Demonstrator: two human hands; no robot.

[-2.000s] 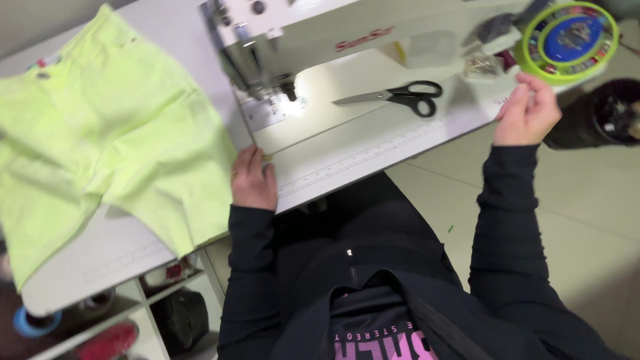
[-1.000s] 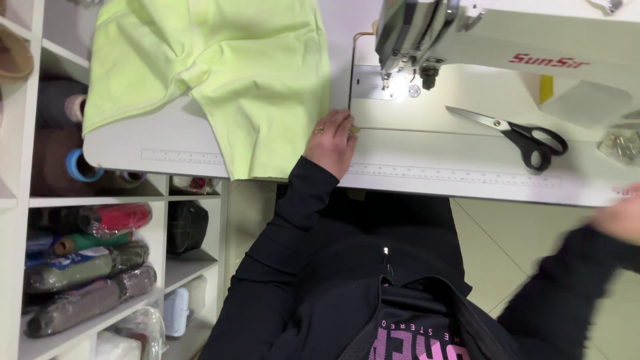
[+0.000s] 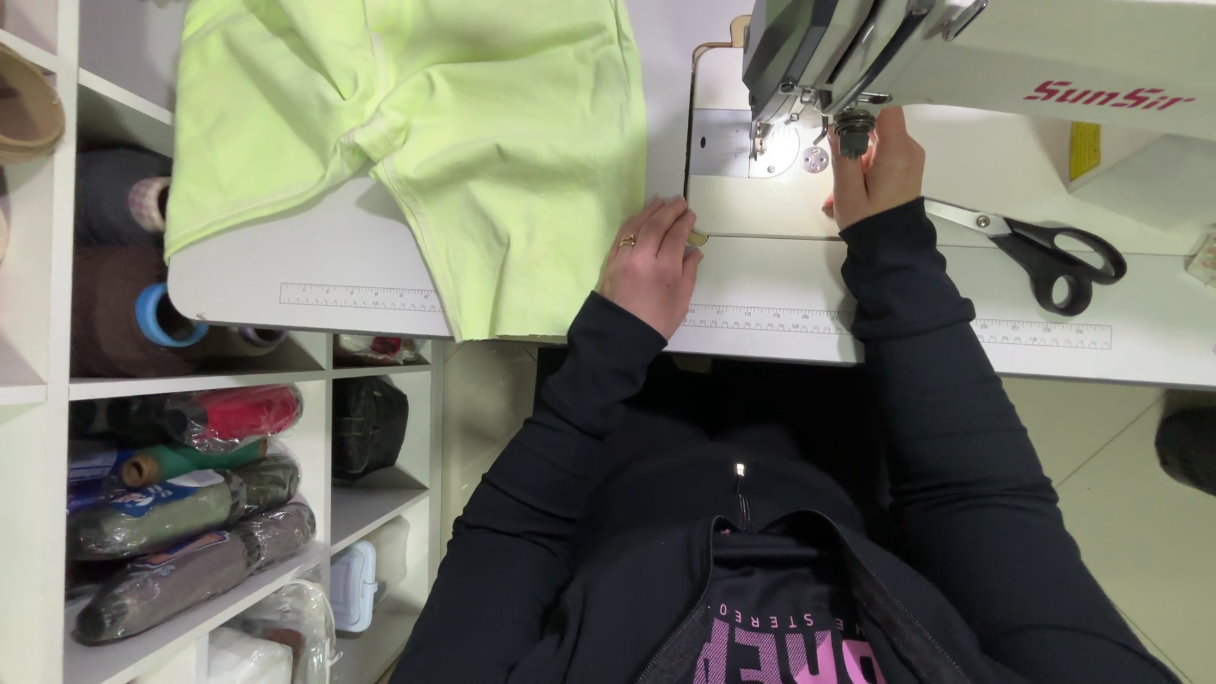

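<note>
My left hand (image 3: 652, 266) rests palm down on the machine table's front part, beside the right leg of lime-green shorts (image 3: 513, 171). My right hand (image 3: 879, 171) is under the arm of the SunSir sewing machine (image 3: 988, 57), right of the lit needle area and partly behind a dark knob; its fingertips are hidden, so I cannot tell whether it holds something. A metal needle plate (image 3: 727, 142) lies left of that hand. Black-handled scissors (image 3: 1035, 247) lie slightly open on the table, just right of my right wrist.
A printed ruler (image 3: 1045, 333) runs along the table's front edge. White shelves (image 3: 190, 388) at the left hold large thread cones (image 3: 114, 309), plastic-wrapped rolls (image 3: 199, 560) and a black pouch (image 3: 370, 427). A yellow label (image 3: 1084, 150) shows behind the scissors.
My right hand has moved left from the table's right end to beneath the machine arm. My left hand stays by the shorts. The view has shifted left since the first frame.
</note>
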